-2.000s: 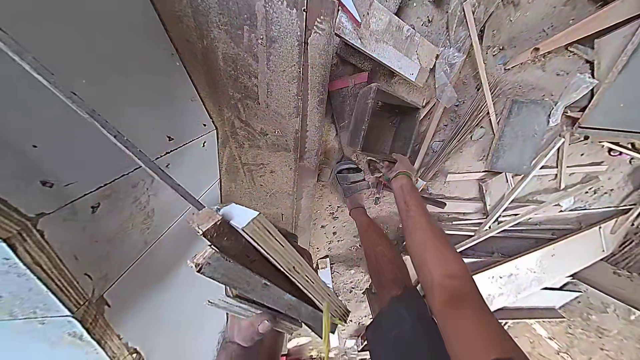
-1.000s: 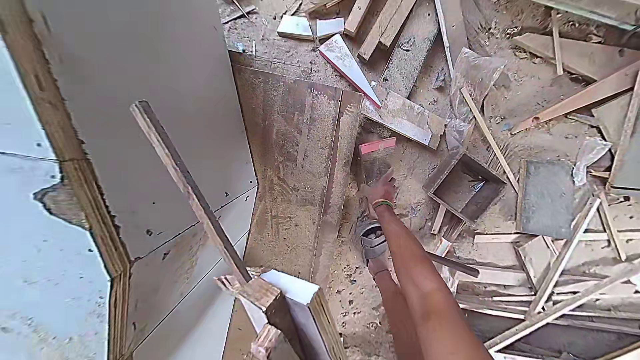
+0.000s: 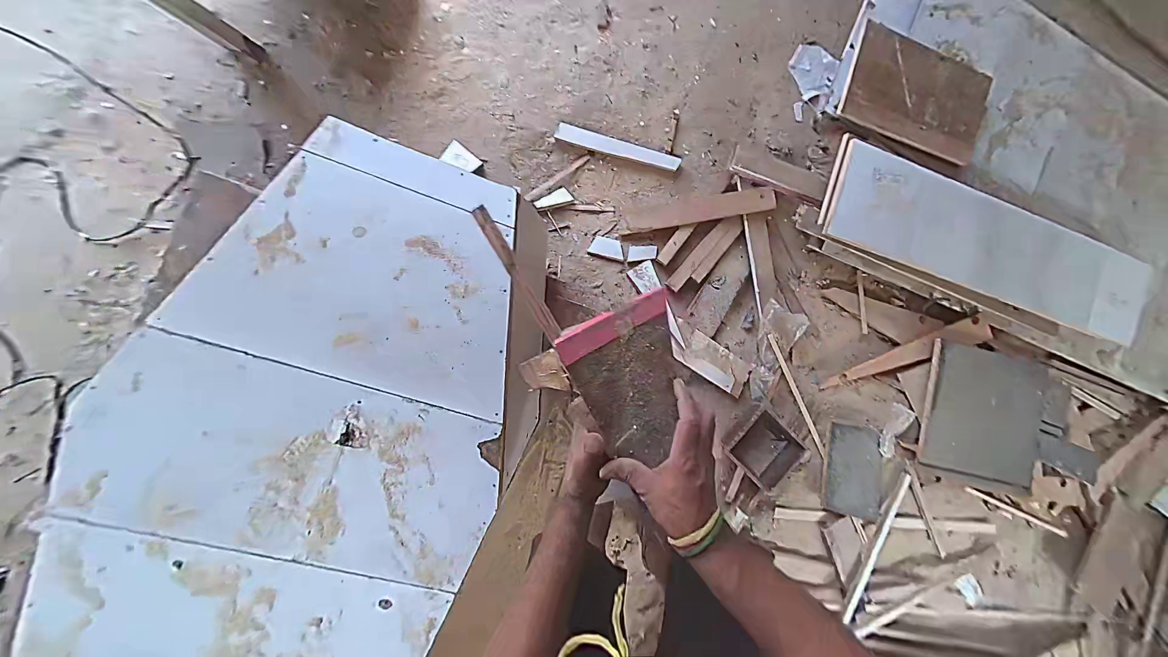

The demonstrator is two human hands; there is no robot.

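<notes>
Both my hands hold a dark, dusty board with a pink-red strip across its far end. My left hand grips the board's near left edge. My right hand, with a coloured band at the wrist, grips its near right side, the thumb lying over the near end. Just beyond the board's left corner a thin wood strip leans up past the edge of a white-topped panel surface. The board's underside is hidden.
The large white panel surface fills the left side. Wood offcuts litter the floor ahead and right, around a small open box and grey panels. A long white board lies at upper right. A cable runs at far left.
The pink-edged board was on the floor, with my right hand reaching to it one second ago; now both hands hold it up. Earlier, my left hand was by a bundle of wood strips. The view has shifted greatly.
</notes>
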